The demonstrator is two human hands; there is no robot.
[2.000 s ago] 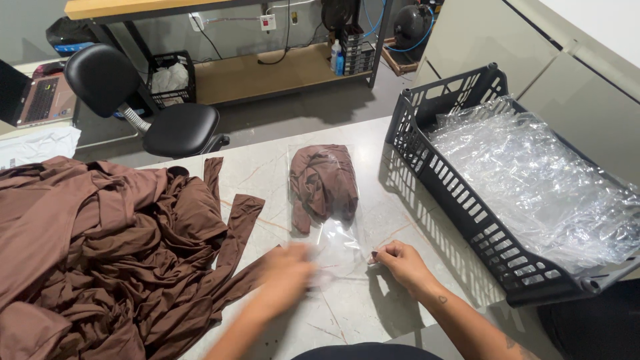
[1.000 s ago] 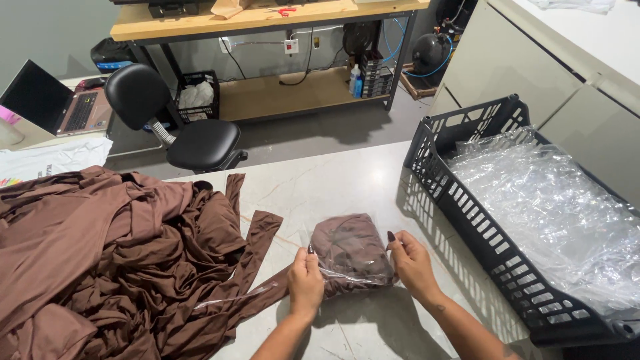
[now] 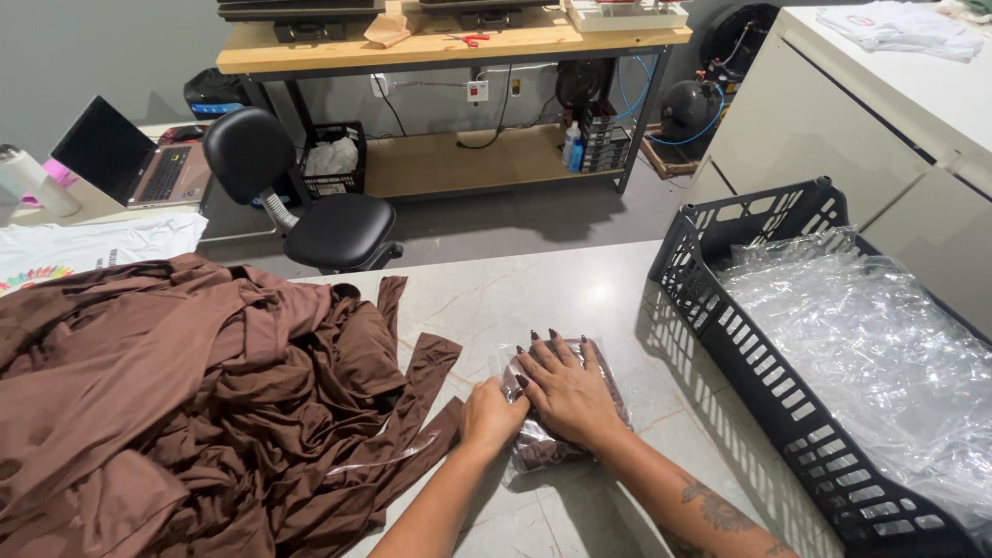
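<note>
A folded brown garment in a clear plastic bag lies on the marble-patterned tabletop. My right hand rests flat over it, palm down with the fingers spread. At the bag's left edge, my left hand has its fingers curled in, pinching the plastic. A large heap of brown fabric garments covers the left of the table, its loose straps reaching close to my left forearm. A thin clear plastic strip lies across those straps.
On the right stands a black plastic crate full of clear plastic bags. Beyond the table are a black chair, a laptop at the left and a wooden workbench. White cabinets stand behind the crate.
Two seconds ago the bag lay stretched out with its lower end loose; now it is a compact packet. My right hand has moved from the bag's right edge onto its top.
</note>
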